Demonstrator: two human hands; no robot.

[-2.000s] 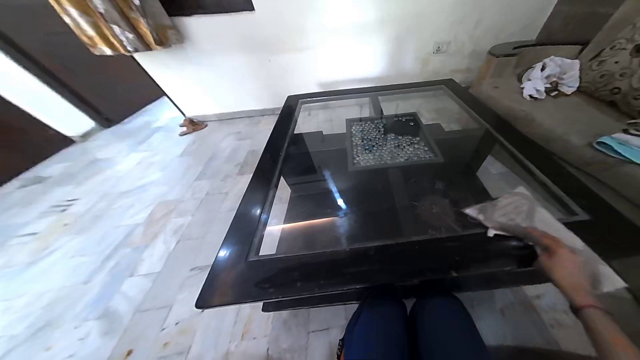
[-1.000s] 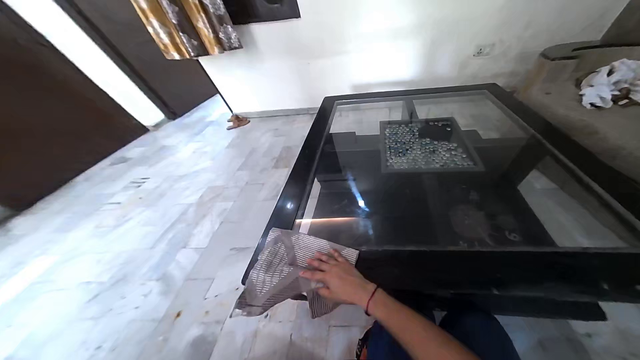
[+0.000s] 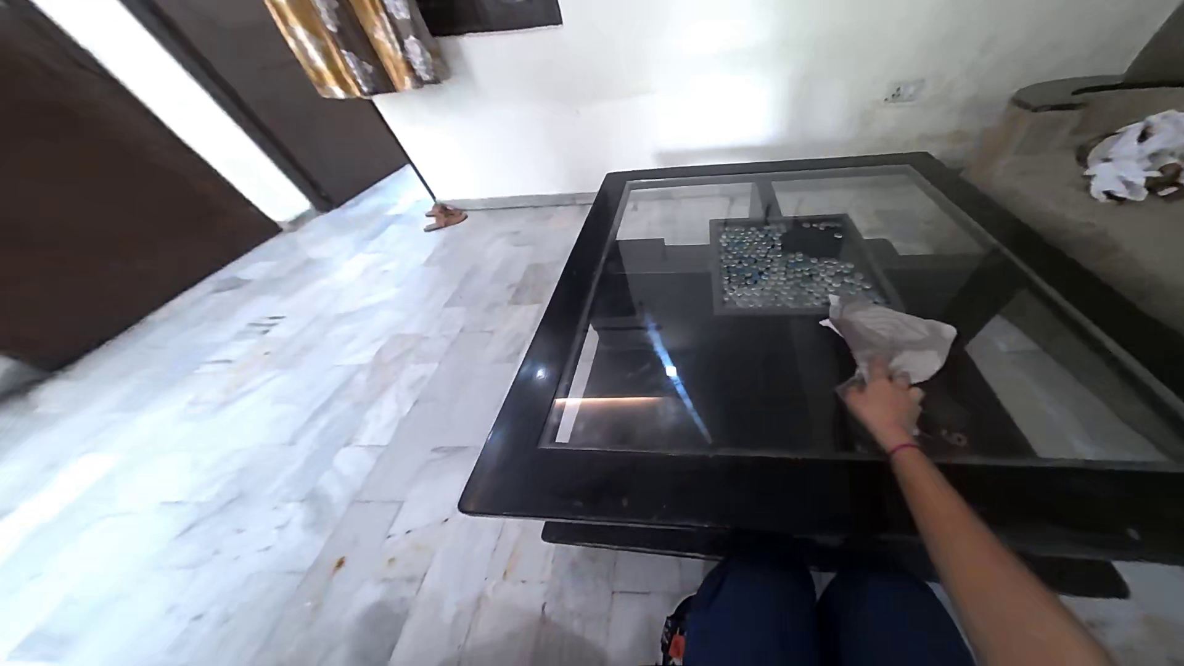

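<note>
A thin, light-coloured cloth (image 3: 897, 340) lies bunched on the glass top of a black-framed coffee table (image 3: 638, 481). My right hand (image 3: 885, 404) grips its near edge, with a red band round the wrist. The cloth's far corner reaches the near side of the tray of glass pebbles (image 3: 786, 268), which shows through the glass. My left hand is out of the frame. Both knees in dark blue trousers are at the table's near edge.
Beyond the table's right side stands a sofa (image 3: 1054, 148) with a crumpled white cloth (image 3: 1133, 157) on it. A brown sandal (image 3: 445, 217) is on the marble floor by the wall. A gold and grey curtain (image 3: 356, 46) hangs at the upper left.
My right hand has moved with the cloth from the table's near left corner, where it was a second ago, onto the glass farther right. Two seconds ago it was at the near right.
</note>
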